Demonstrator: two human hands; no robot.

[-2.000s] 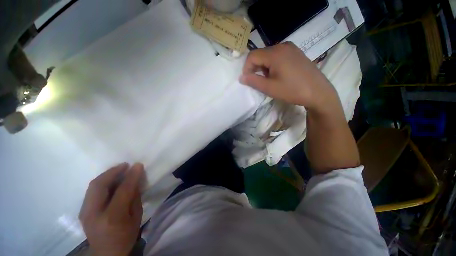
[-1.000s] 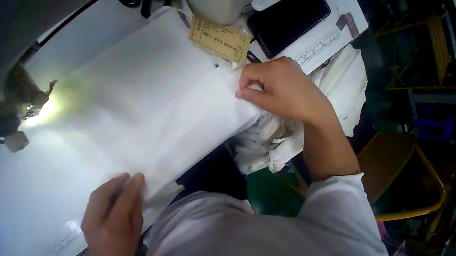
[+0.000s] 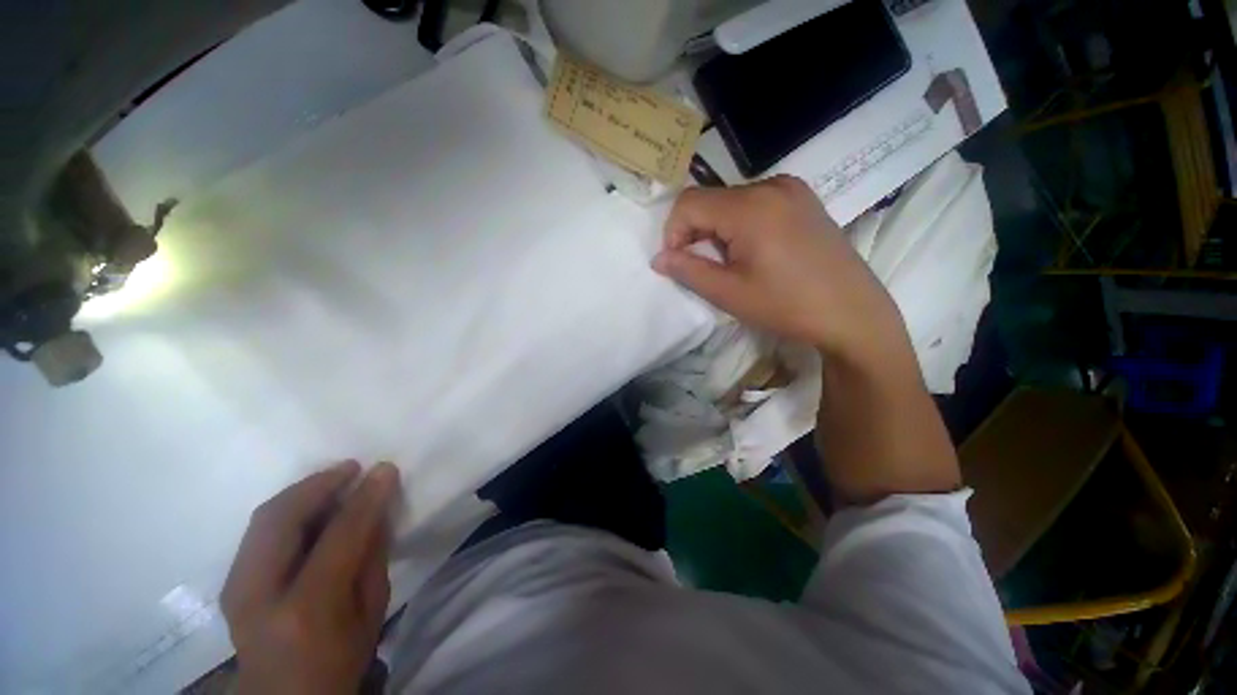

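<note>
A large white fabric panel [image 3: 421, 272] lies flat across the white table, its left part near the lit presser foot area [image 3: 120, 278] of the sewing machine. My left hand [image 3: 309, 577] is at the panel's near left edge, thumb and fingertips together on the fabric. My right hand [image 3: 760, 258] pinches the panel's right edge between thumb and index finger. Whether the needle touches the fabric is too blurred to tell.
A tan printed ticket [image 3: 624, 120] and a black phone [image 3: 803, 84] lie beyond my right hand. A ruler strip [image 3: 875, 154] runs along the table edge. Crumpled white pieces [image 3: 929, 265] hang below the edge at right. A yellow-framed chair [image 3: 1051, 468] stands at right.
The view has shifted slightly, so the table things appear a little lower and further right. Both hands keep their hold on the panel, with almost no movement.
</note>
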